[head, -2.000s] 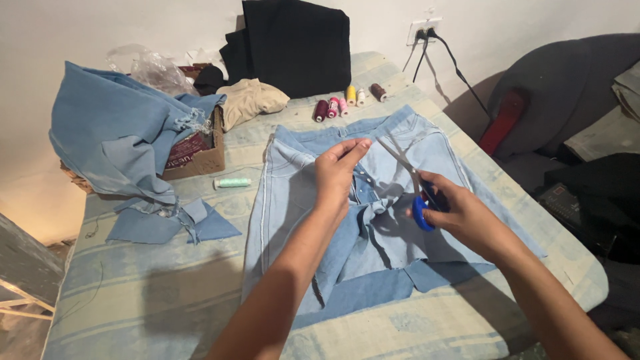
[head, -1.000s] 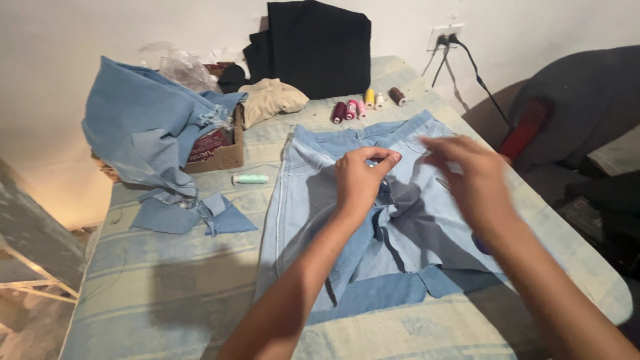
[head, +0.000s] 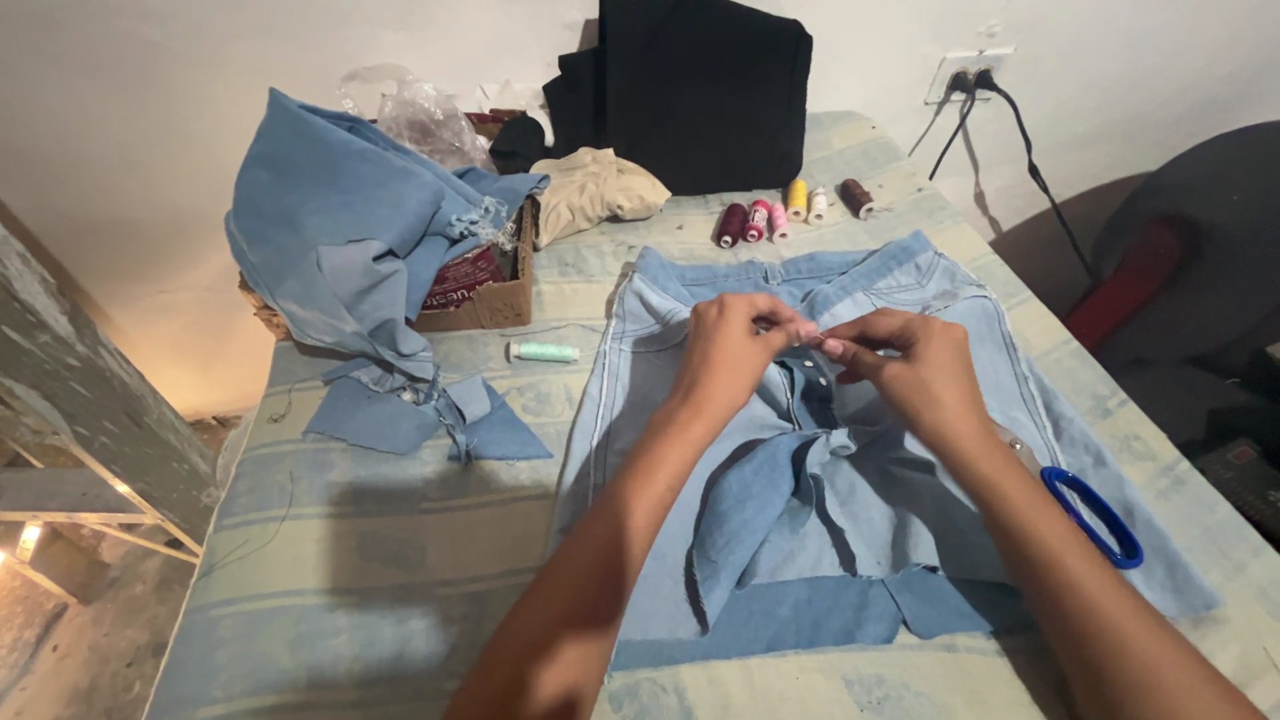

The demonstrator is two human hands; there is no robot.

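Light blue denim garment (head: 660, 400), with a waistband, side seams and raw lower edges, lies spread on the table. Above its waistband, my left hand (head: 740, 340) and my right hand (head: 900, 360) meet fingertip to fingertip. Both pinch something tiny and thin between thumb and forefinger, perhaps thread or a needle; it is too small to tell. Below them, small pale dots show on a darker denim strip (head: 818, 400). Scissors with blue handles (head: 1095, 515) rest on the garment's right side, partly hidden under my right forearm.
A mint thread spool (head: 544, 352) lies left of the garment. Several spools (head: 757, 220) stand or lie behind it. A cardboard box (head: 500, 305) holds denim pieces (head: 340, 220); beige cloth (head: 600, 190) and folded black fabric (head: 705, 100) sit nearby. Plugged cords (head: 1030, 150) hang at the wall.
Two seconds ago my right hand held the blue-handled scissors; now they lie on the denim. My right hand has come over to my left, and their fingertips meet.
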